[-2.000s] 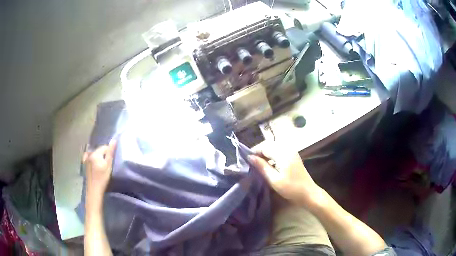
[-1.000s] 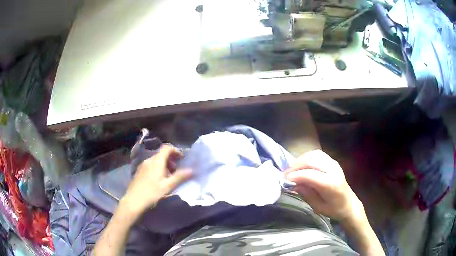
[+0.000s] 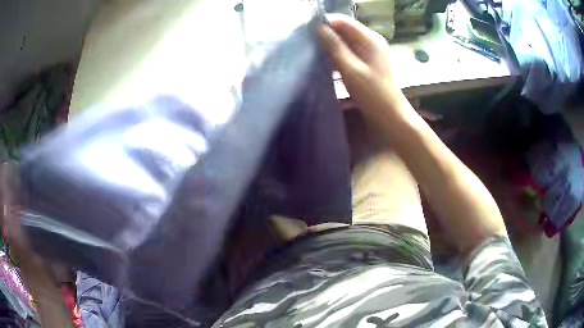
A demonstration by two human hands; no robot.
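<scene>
A blue-grey garment piece (image 3: 211, 173) is held up and stretched from the upper middle to the left edge; it is blurred, with bright glare on its left part. My right hand (image 3: 355, 51) grips its upper end between thumb and fingers, over the front of the table near the machine. My left hand (image 3: 11, 198) is at the far left edge of the picture, blurred and partly cut off, at the cloth's left end. A narrow pale edge line runs along the cloth's lower left side.
The pale machine table (image 3: 147, 57) lies behind the cloth. The machine's beige lower part (image 3: 376, 16) is cut off at the top. A dark tray (image 3: 483, 32) and pale blue cloth heap (image 3: 544, 45) are at the right. Blue-grey cloth (image 3: 99, 301) lies lower left. My camouflage-clad lap is below.
The cloth has come up from my lap and is now spread wide. My right hand has moved up to the table's front; my left hand has moved far left.
</scene>
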